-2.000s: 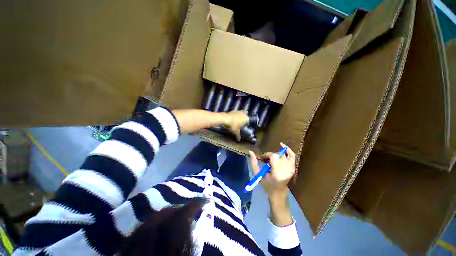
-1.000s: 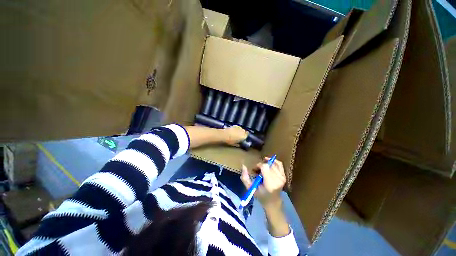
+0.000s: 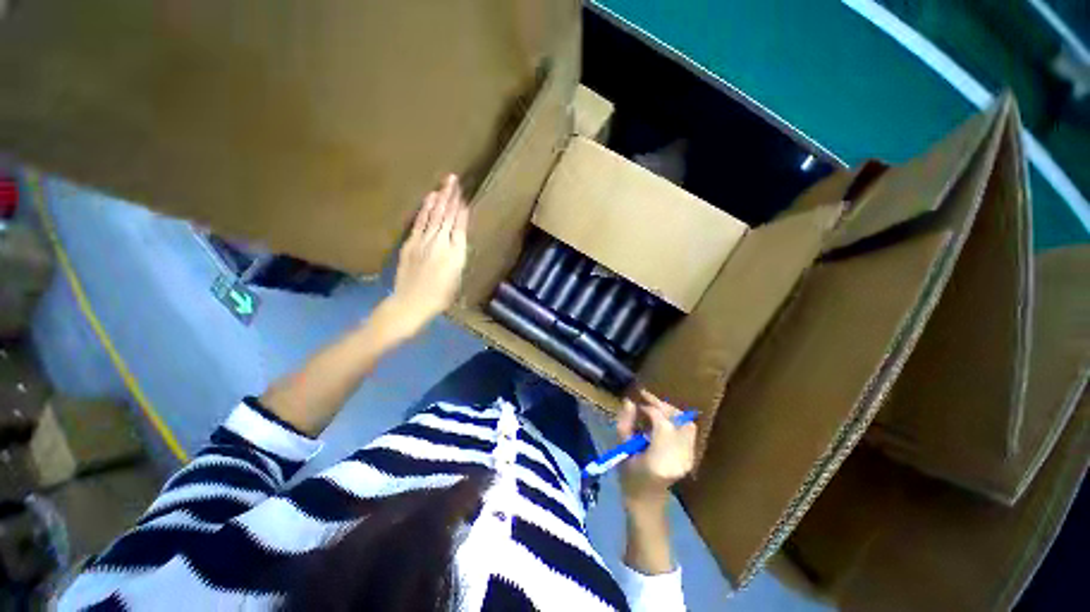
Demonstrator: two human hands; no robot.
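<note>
An open brown carton (image 3: 705, 395) stands in front of me, with black tube shells (image 3: 586, 297) inside. Several tubes lie side by side in a row, and others lie crosswise along the near wall. My left hand (image 3: 433, 254) holds nothing and is laid flat, fingers extended, against the large cardboard flap at the left. My right hand (image 3: 657, 448) holds a blue and white marker pen (image 3: 628, 452) at the near right corner of the carton.
Cardboard flaps (image 3: 885, 299) spread out on the right. A folded inner flap (image 3: 640, 221) covers the far part of the carton. A black tote (image 3: 717, 108) and the green conveyor (image 3: 765, 54) are behind. Grey floor with a yellow line (image 3: 102, 341) and cartons are at the left.
My left hand has let go of the tubes, left the carton and moved to the left flap. The tubes it held now lie crosswise at the near wall. The view has shifted.
</note>
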